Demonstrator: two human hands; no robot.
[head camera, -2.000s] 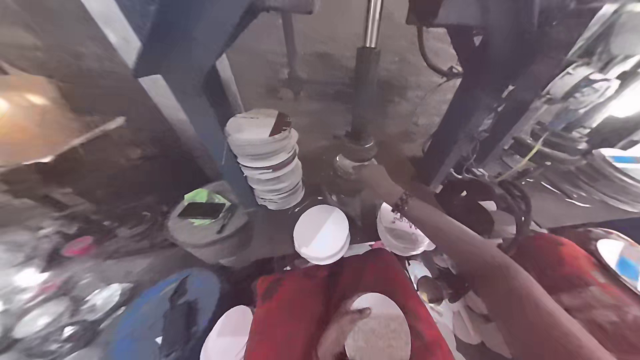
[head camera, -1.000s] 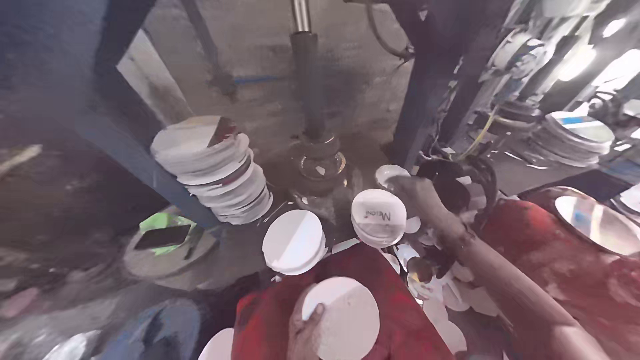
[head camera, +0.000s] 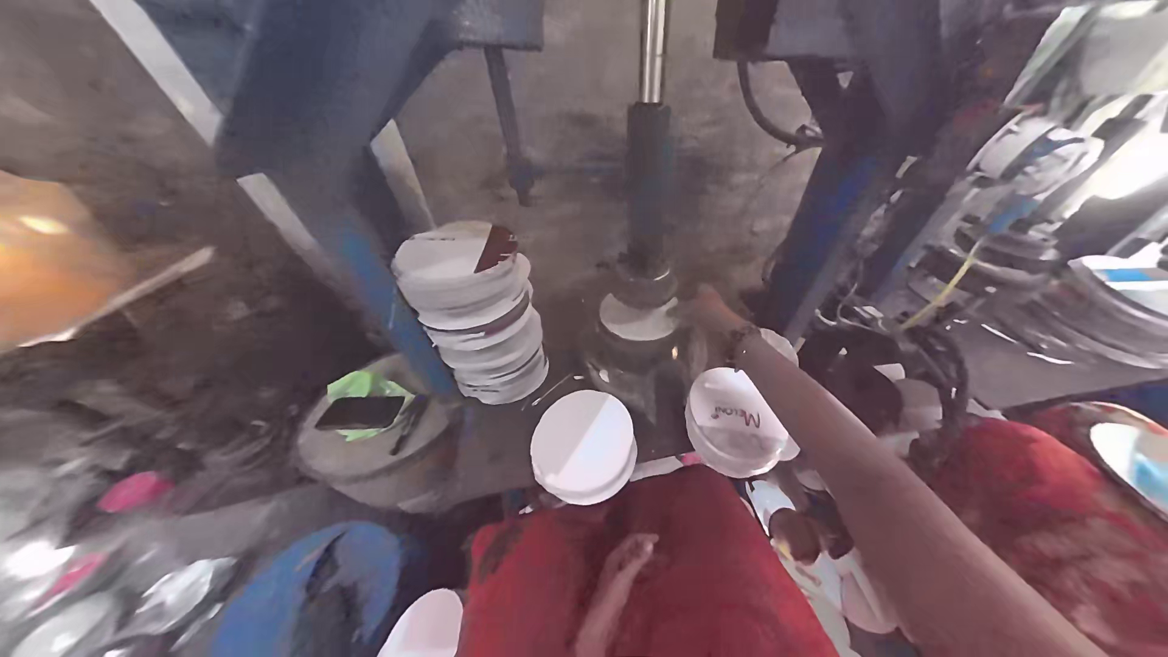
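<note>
My right hand reaches to the right side of a press's round die, its fingers dark and blurred; whether they grip anything is unclear. A white disc lies on the die under the press ram. My left hand is above the red cloth on my lap, with nothing visible in it. In front of the die stand a short stack of white round pieces and, to its right, another stack bearing writing. Part of a further white round piece shows behind my right forearm.
A tall, uneven stack of discs stands left of the die, beside a blue press leg. A phone lies on green plastic on a round support farther left. Scraps, a dark hose and another red cloth are at right.
My left hand held a white disc over my lap and now shows none. My right hand has moved from the white pieces at right to the die, where a white disc now lies.
</note>
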